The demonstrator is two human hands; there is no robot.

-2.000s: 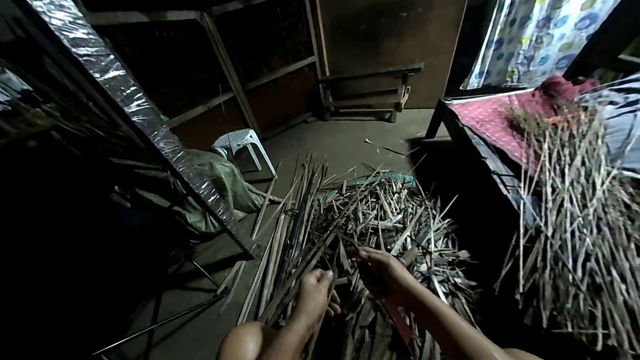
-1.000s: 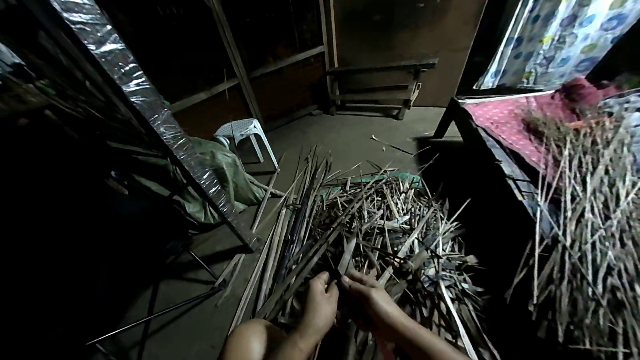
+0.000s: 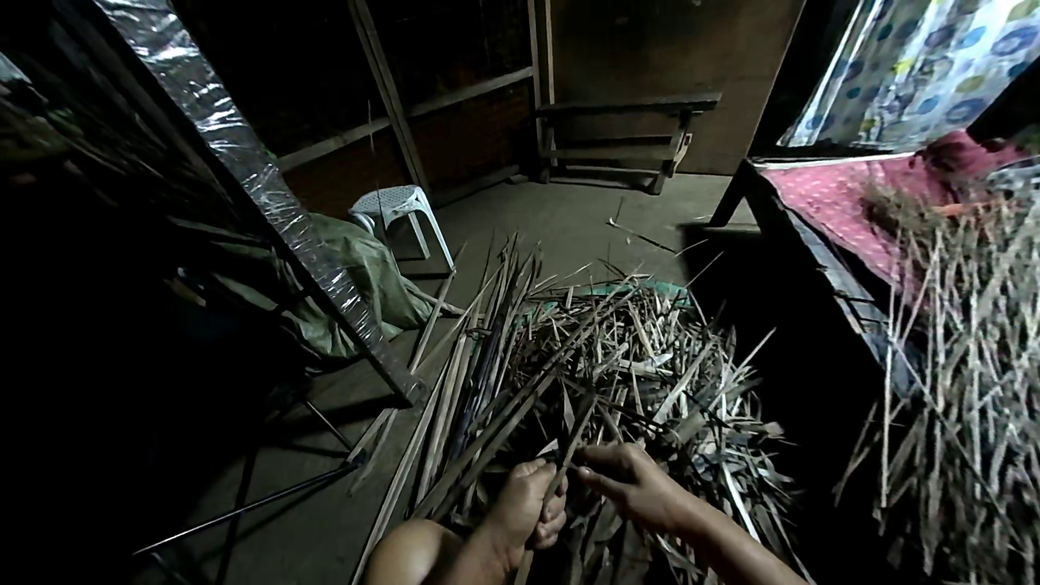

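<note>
My left hand [image 3: 532, 500] is closed around a long, flat dried strip [image 3: 578, 426], whose upper end slants up and away to the right and whose lower end comes out below the fist. Beside it, my right hand [image 3: 621, 479] has its thumb and fingers partly bent close to the strip; whether it grips anything is unclear. A small pale pointed piece shows just above the left fist, too small to identify. Beneath and beyond both hands lies a heap of dried split strips and scraps [image 3: 650, 366]. Longer strips [image 3: 443, 414] lie along its left side.
A white plastic stool [image 3: 394, 199] stands beyond green cloth [image 3: 366, 268] at left. A plastic-wrapped post [image 3: 244, 171] slants down nearby. At the back is a wooden bench [image 3: 626, 106]. Thin sticks [image 3: 959, 366] cover a raised platform with pink cloth [image 3: 837, 203] at right.
My left hand now grips a strip that slants up above it, plainly visible. My right hand was farther from the left two seconds ago, and came close to it a second later.
</note>
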